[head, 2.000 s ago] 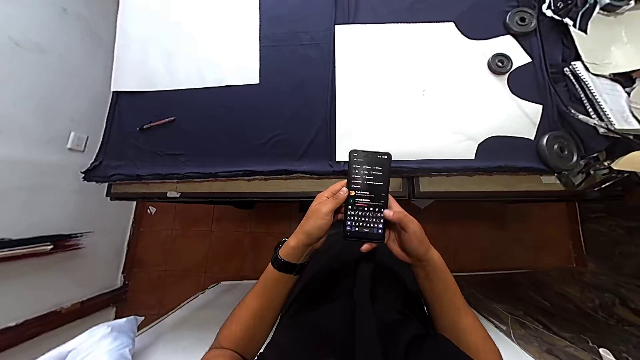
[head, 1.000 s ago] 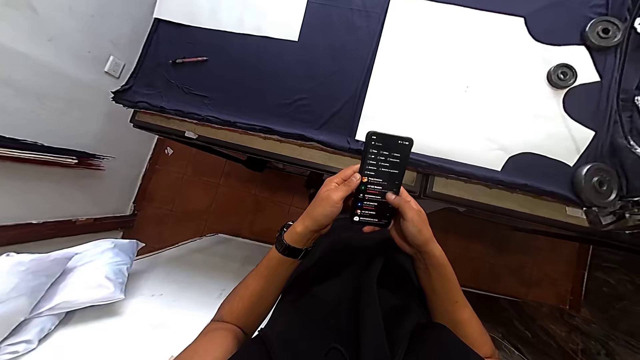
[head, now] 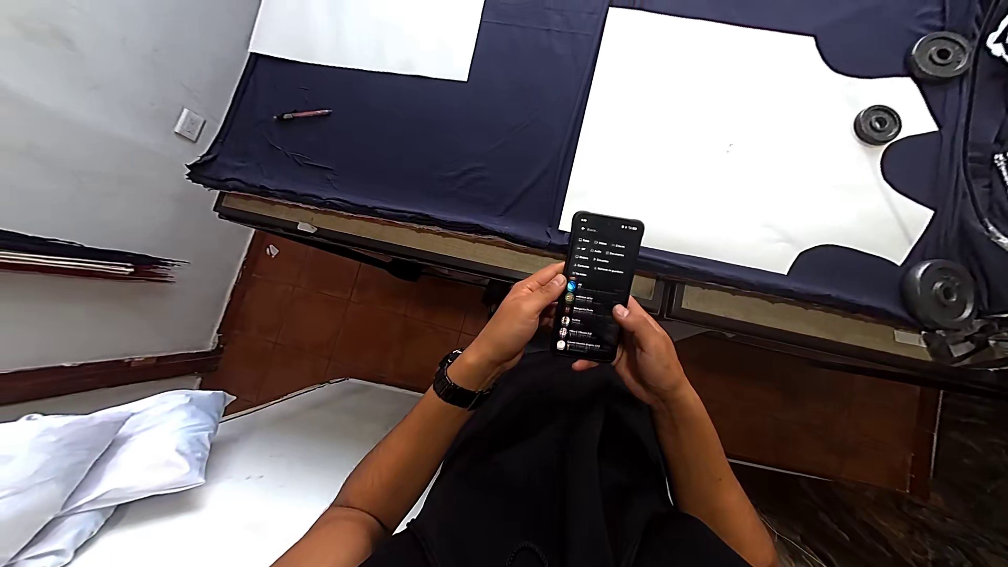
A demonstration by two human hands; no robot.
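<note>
A black smartphone (head: 598, 287) is held upright between both hands at the centre, its dark screen showing a list. My left hand (head: 524, 319), with a black wristwatch below it, grips the phone's left edge, thumb at the side of the screen. My right hand (head: 650, 346) holds the lower right edge, its thumb at the rim of the screen. Beyond the phone, a white paper garment pattern (head: 709, 150) lies on dark blue fabric (head: 409, 150) spread over the table. Round black weights (head: 877, 124) rest on the pattern and near its right side.
A red pen (head: 303, 114) lies on the fabric at left, below another white paper sheet (head: 370, 35). The table's front edge (head: 354, 236) runs just past the hands. A white surface with a pale plastic-like bundle (head: 150, 457) is at lower left; a wall with an outlet (head: 189, 124) stands left.
Two seconds ago the phone showed an on-screen keyboard; now a list fills that part. Both hands keep hold of the phone. The view has turned somewhat.
</note>
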